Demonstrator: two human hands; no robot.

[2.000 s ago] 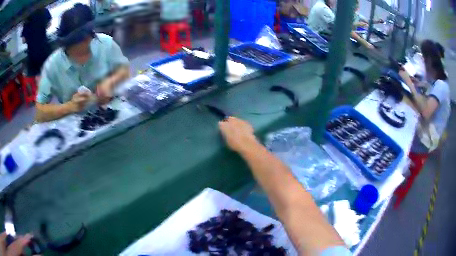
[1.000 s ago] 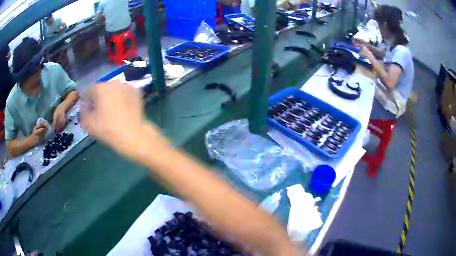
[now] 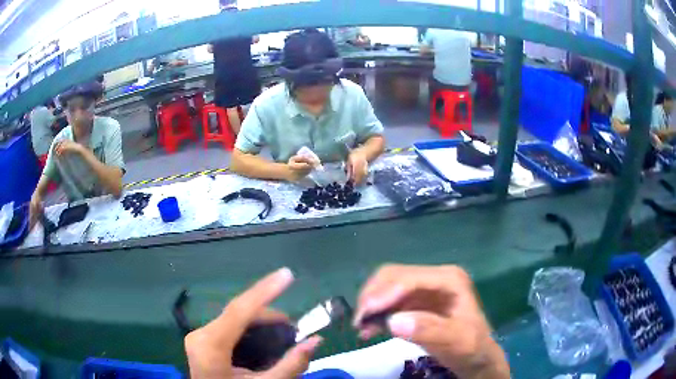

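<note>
My left hand (image 3: pixel 241 333) is at the lower middle and holds a dark curved headband part (image 3: pixel 263 342). A pale, shiny strip (image 3: pixel 314 320) and a black tip (image 3: pixel 341 306) show at its right end. My right hand (image 3: pixel 437 314) is just right of the tip, with thumb and fingertips pinching a small dark piece (image 3: pixel 376 320). The hands are slightly blurred. Part of the heap of small black pieces (image 3: pixel 426 369) shows below my right hand on a white sheet (image 3: pixel 396 355).
The green conveyor (image 3: pixel 148 281) crosses ahead, with black bands on it. Green posts (image 3: pixel 508 111) and a rail stand above. Blue trays (image 3: pixel 133 369) lie at the bottom left, and a blue parts tray (image 3: pixel 639 307) and clear plastic bag (image 3: pixel 567 318) at right. Workers sit opposite.
The view has swung left. My right hand has come back from over the conveyor, where it was at a black band, to beside my left hand. My left hand is now fully in view with the headband part.
</note>
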